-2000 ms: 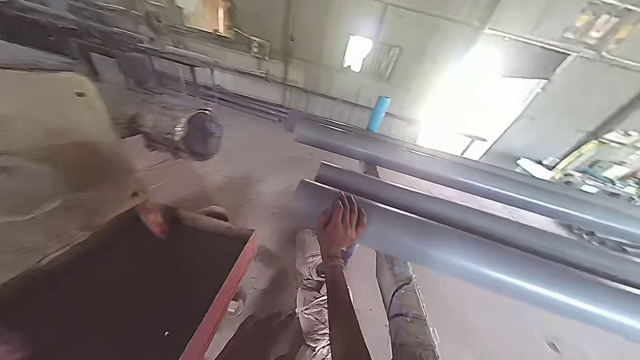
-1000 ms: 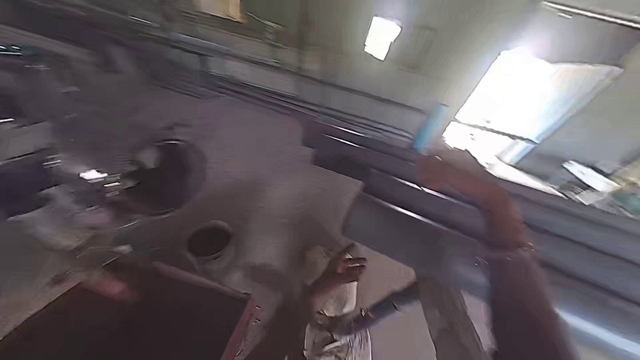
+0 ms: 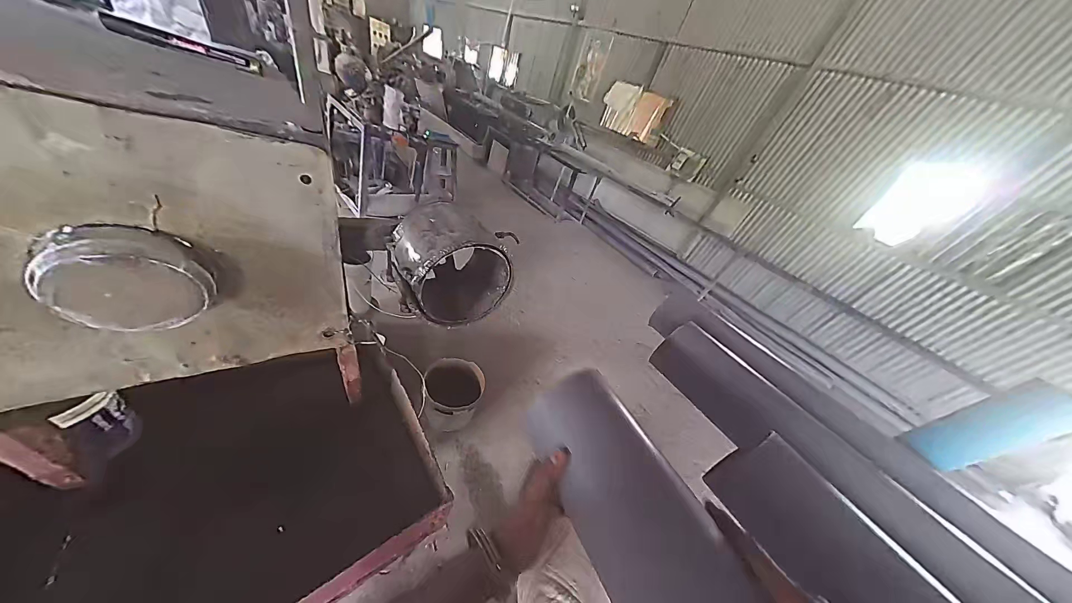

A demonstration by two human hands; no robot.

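Note:
A grey plastic pipe (image 3: pixel 636 502) slants across the lower middle of the head view, its near-left end free above the floor. My left hand (image 3: pixel 536 511), with a bangle at the wrist, presses on the left side of this pipe, fingers mostly hidden beneath it. Along the pipe's right side, my right hand (image 3: pixel 749 548) shows only in part, at the lower edge, between this pipe and another grey pipe (image 3: pixel 821 519). More grey pipes (image 3: pixel 737 385) lie parallel to the right, and a light blue pipe (image 3: pixel 988 423) stands out beyond them.
To the left is a red-edged tank (image 3: pixel 377 557) with dark contents, below a metal panel (image 3: pixel 276 193). A bucket (image 3: pixel 455 394) with dark contents stands on the floor beside it. Beyond is an open metal drum (image 3: pixel 452 260). Long pipes run along the corrugated wall (image 3: pixel 837 126).
The view has swung left. Two seconds ago one hand rested on top of a grey pipe's end; now both hands are at the sides of a grey pipe, which is apart from the others.

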